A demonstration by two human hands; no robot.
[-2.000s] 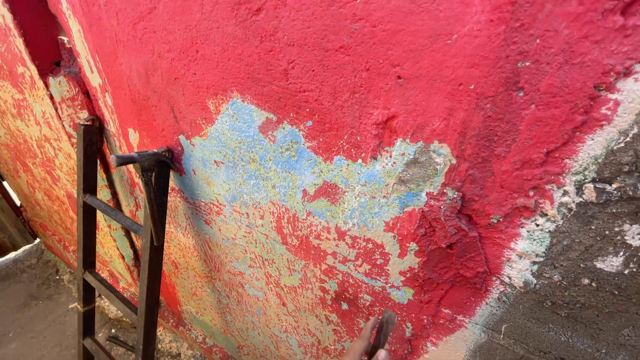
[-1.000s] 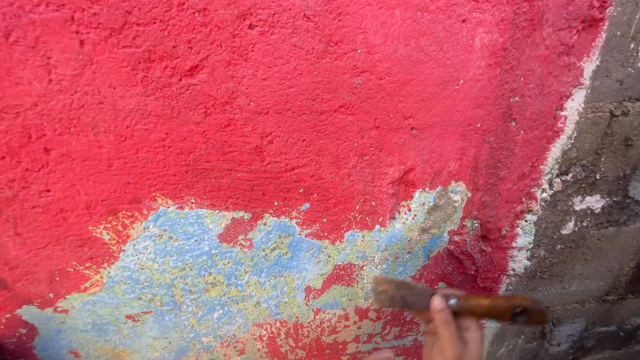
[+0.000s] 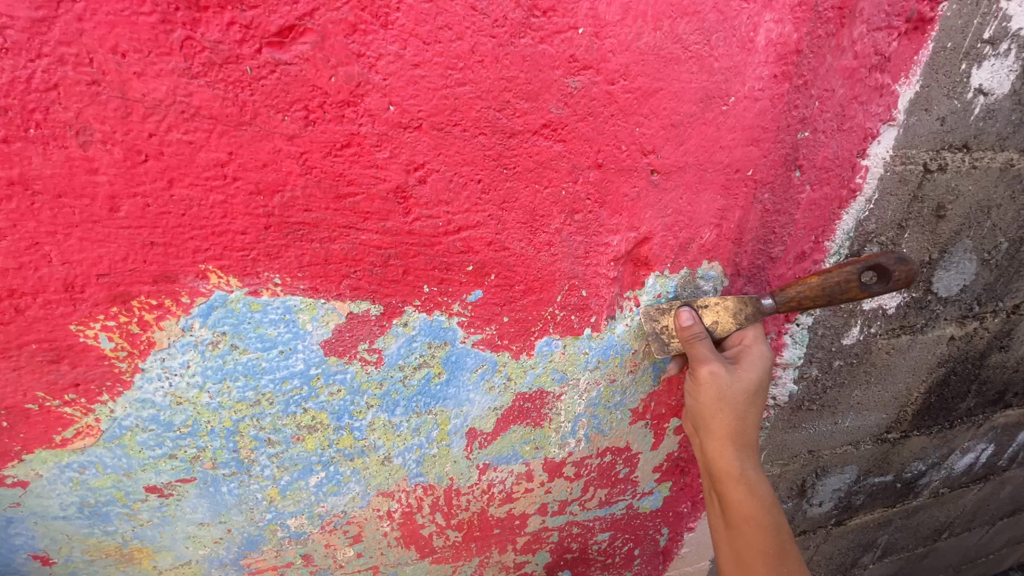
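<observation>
My right hand [image 3: 728,376] grips a putty knife [image 3: 724,316] by its worn metal blade, thumb on the near face. The brown wooden handle, with a hole near its end, points right and slightly up. The blade's wide edge lies at the right end of a scraped patch [image 3: 296,400] of blue, green and yellow old paint. Whether the edge touches the wall cannot be told. Red paint [image 3: 448,144] with a rough surface surrounds the patch, and red remnants [image 3: 520,512] show in its lower part. My left hand is out of view.
Along the right side runs bare grey-brown masonry [image 3: 872,408] with horizontal joints and whitish smears. A ragged whitish edge [image 3: 876,164] divides it from the red paint.
The view has shifted from the wider wall, where a metal ladder-like frame stood at left, to the scraped patch. My right hand, at first barely visible at the bottom, has come up with the putty knife.
</observation>
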